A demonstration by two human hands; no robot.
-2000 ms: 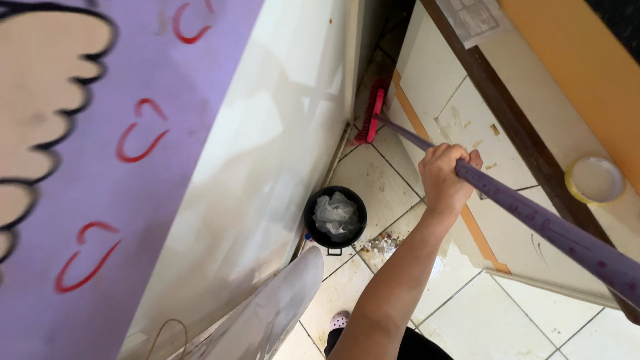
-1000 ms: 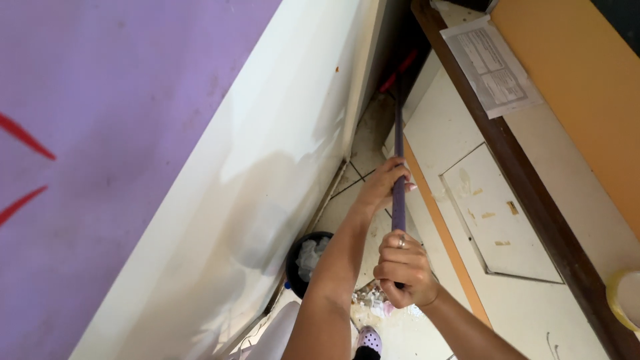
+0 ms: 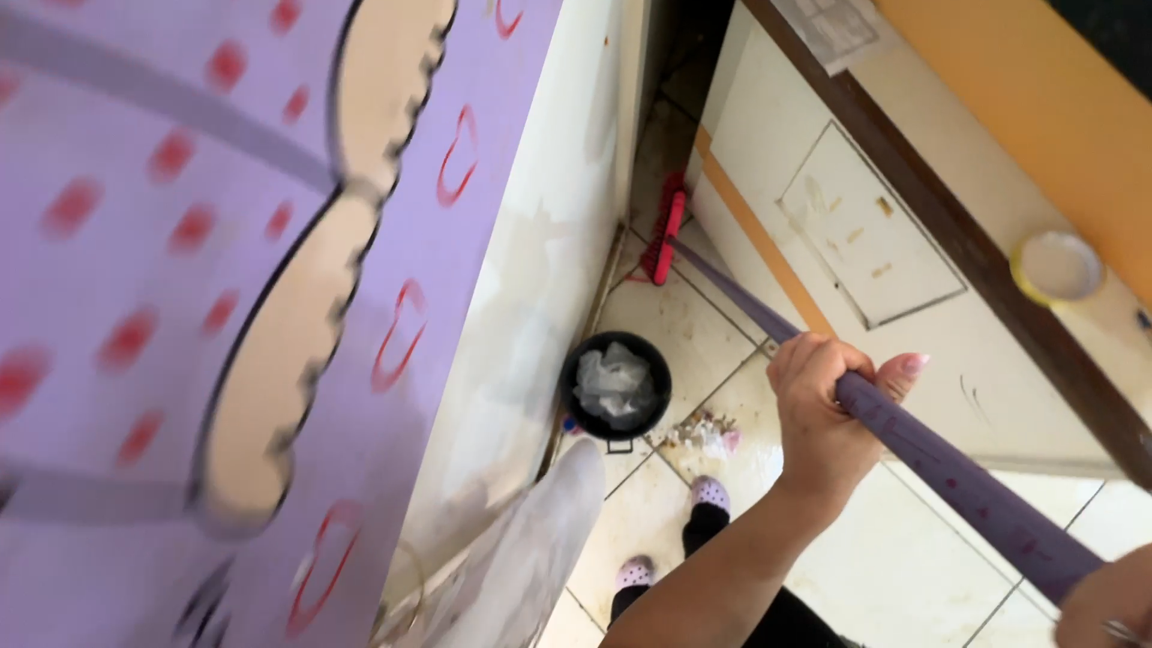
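My left hand is closed around the purple handle of a broom, partway along it. At the lower right edge, my right hand, with a ring on it and partly cut off by the frame, grips the handle's upper end. The pink broom head rests on the tiled floor in the narrow gap between the wall and the white counter front. A small pile of debris lies on the tiles beside a black bin that holds crumpled clear plastic.
A purple painted wall with red hearts rises on the left. To the right stands a white counter front with a dark brown edge; a roll of tape and paper lie on top. My feet in clogs are near the debris.
The broom head was deep in the dark gap one second ago and is now nearer, close to the bin. My hands have moved right and farther apart on the handle. The view has shifted.
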